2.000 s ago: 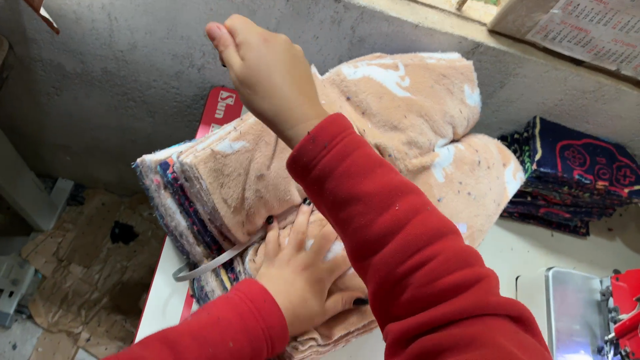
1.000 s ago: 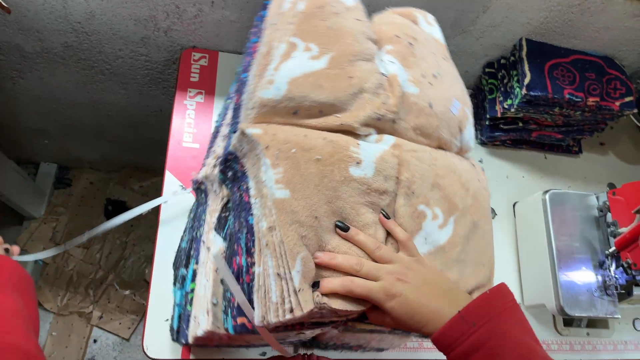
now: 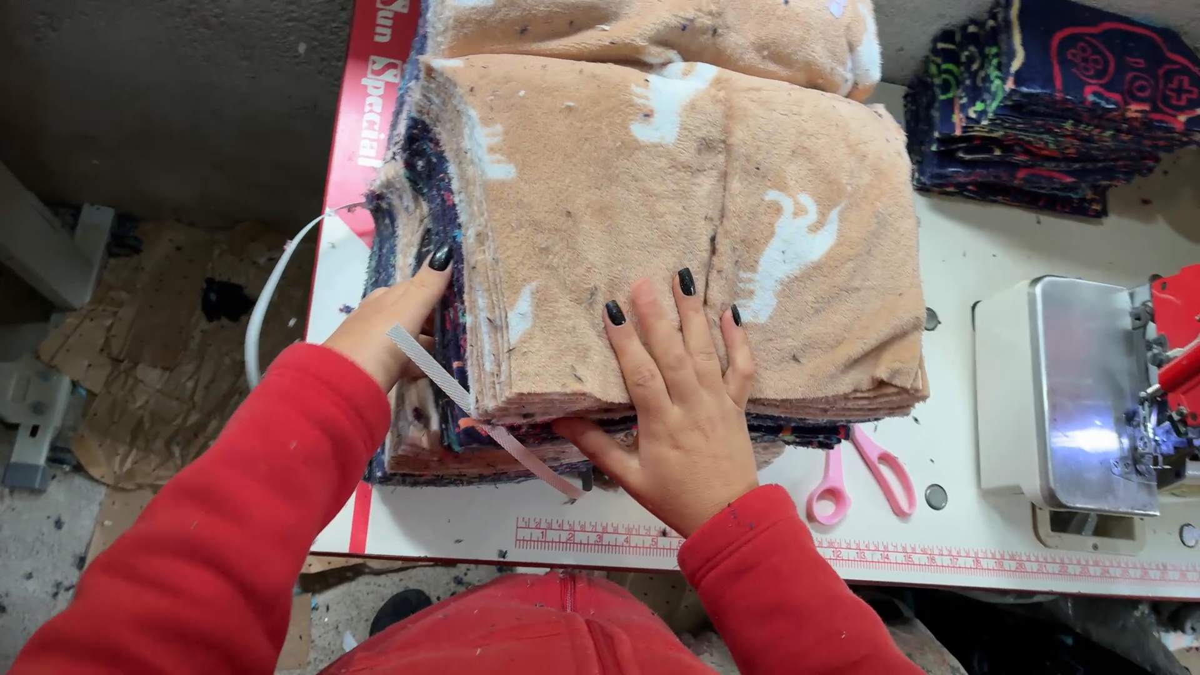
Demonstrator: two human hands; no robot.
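Observation:
A thick stack of plush fabric pieces (image 3: pixel 600 216), peach with white animal shapes on top and dark printed layers below, lies on the sewing table. My left hand (image 3: pixel 398 319) presses against the stack's left side, thumb up on the layer edges; its other fingers are partly hidden. My right hand (image 3: pixel 689 412) lies spread on the top piece near the front edge, its thumb at the lower layers. A pale woven strap (image 3: pixel 436 370) crosses the stack's front left corner, one end loose near my left hand. Another length of strap (image 3: pixel 258 309) loops out beyond the table's left edge.
Pink-handled scissors (image 3: pixel 881 473) lie partly under the stack's front right. A sewing machine (image 3: pixel 1078 403) with a lit needle area stands at the right. Dark printed fabric pieces (image 3: pixel 1022 141) are piled at the back right. A printed ruler (image 3: pixel 937 558) runs along the table's front edge.
My left hand has come from the far left, where it was by the strap's end, to the stack's left side. My right hand remains on the stack's front part.

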